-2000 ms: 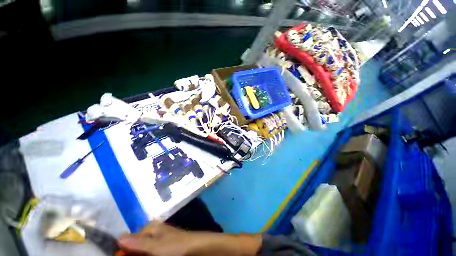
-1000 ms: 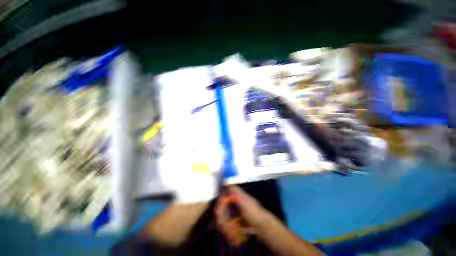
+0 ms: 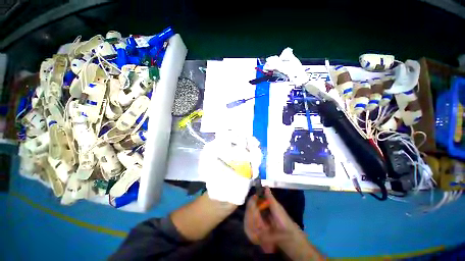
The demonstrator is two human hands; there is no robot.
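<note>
My left hand (image 3: 229, 163), in a white glove, holds a small unit with a yellow part (image 3: 242, 169) over the front edge of the paper. Overexposure hides the fingers' detail. My bare right hand (image 3: 267, 222) is closed around the orange-and-black handles of pliers (image 3: 262, 203). The dark plier jaws point up beside the glove's right edge. I cannot tell whether their tips touch the unit.
Cream casings (image 3: 84, 117) with cords fill a foam-edged pile (image 3: 162, 122) at left. A dish of metal pieces (image 3: 186, 97), yellow knife (image 3: 190, 118) and slim screwdriver (image 3: 246, 101) lie mid-bench. A black tool (image 3: 352, 140), corded units (image 3: 375, 94) and blue basket (image 3: 451, 117) are at right.
The view has swung left from the basket side to face the bench, bringing the casing pile in. My gloved left hand and right hand with the pliers now show more sharply, close together.
</note>
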